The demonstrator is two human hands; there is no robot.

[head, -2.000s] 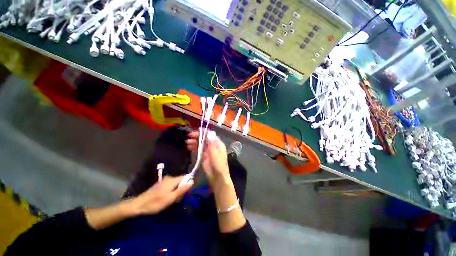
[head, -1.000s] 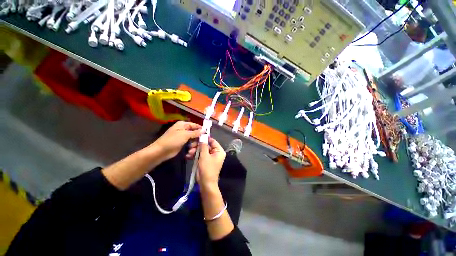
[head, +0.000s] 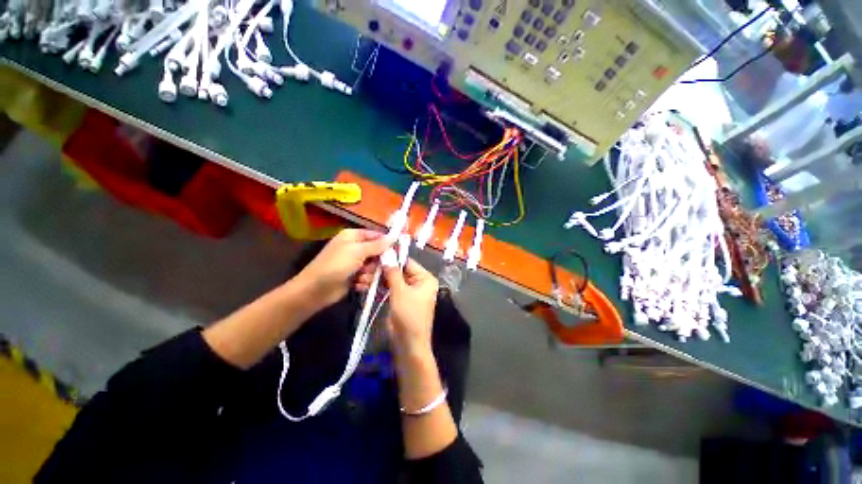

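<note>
A white cable assembly (head: 325,398) hangs in a loop below my hands, with a thicker moulded piece at its lowest part. My left hand (head: 342,265) pinches a white connector at the orange fixture strip's front edge, by its leftmost test lead. My right hand (head: 410,293) is close beside it and holds another white connector end (head: 404,248). The fingers hide whether the plugs are joined. The orange fixture strip (head: 510,253) runs along the bench edge, with white test leads (head: 455,236) across it.
A yellow clamp (head: 301,210) is at the strip's left end, an orange clamp (head: 591,326) at its right. The tester (head: 567,66) stands behind, with thin coloured wires (head: 473,170) in front. White cables lie at the left (head: 194,47) and right (head: 666,236).
Since two seconds ago my left hand has moved up from the cable's lower part to the strip. In the last second the right hand's connector has come beside the left one, and the loop hangs slightly lower.
</note>
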